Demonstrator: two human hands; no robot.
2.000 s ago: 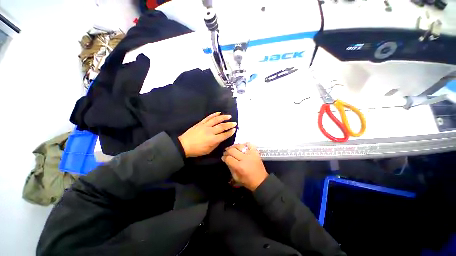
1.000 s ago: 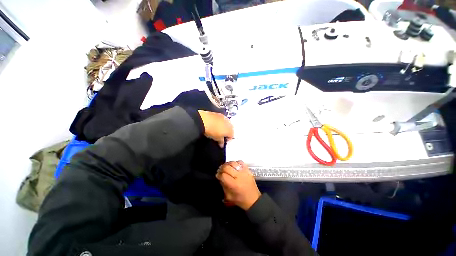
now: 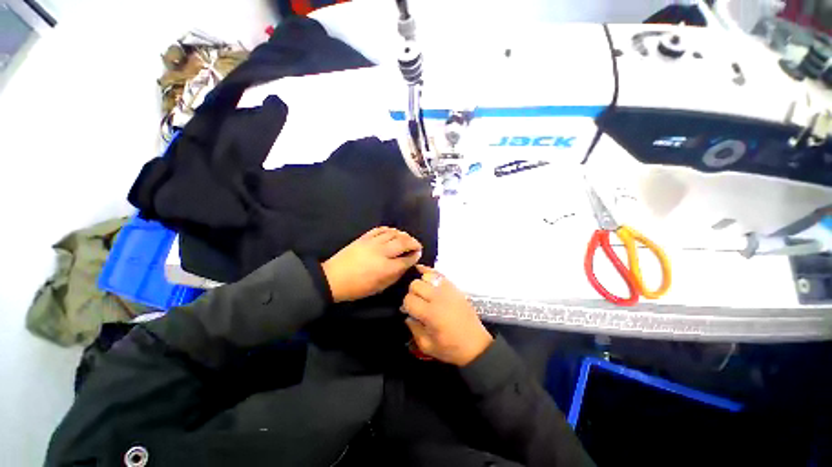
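Observation:
The black garment piece [image 3: 319,201] lies heaped on the white machine table, left of and below the needle area; its right edge runs down from the presser foot [image 3: 447,182]. My left hand [image 3: 372,264] rests on the cloth near that edge, fingertips together and pointing right. My right hand [image 3: 444,316] is just below and right of it, fingers curled at the cloth edge by the table's front. The fingertips of both hands nearly meet and seem to pinch the edge; the fold itself is hard to see, black on black.
Scissors [image 3: 628,264] with red and yellow-orange loops lie right of the needle. A small dark tool [image 3: 522,168] lies by the lettering. A ruler strip [image 3: 547,313] runs along the front edge. Blue crates [image 3: 139,262] and an olive garment [image 3: 78,283] are at left; another blue-rimmed crate [image 3: 657,385] is below right.
Since one second ago my left hand has come back from near the needle, down the cloth edge to beside my right hand. The camera view has also shifted.

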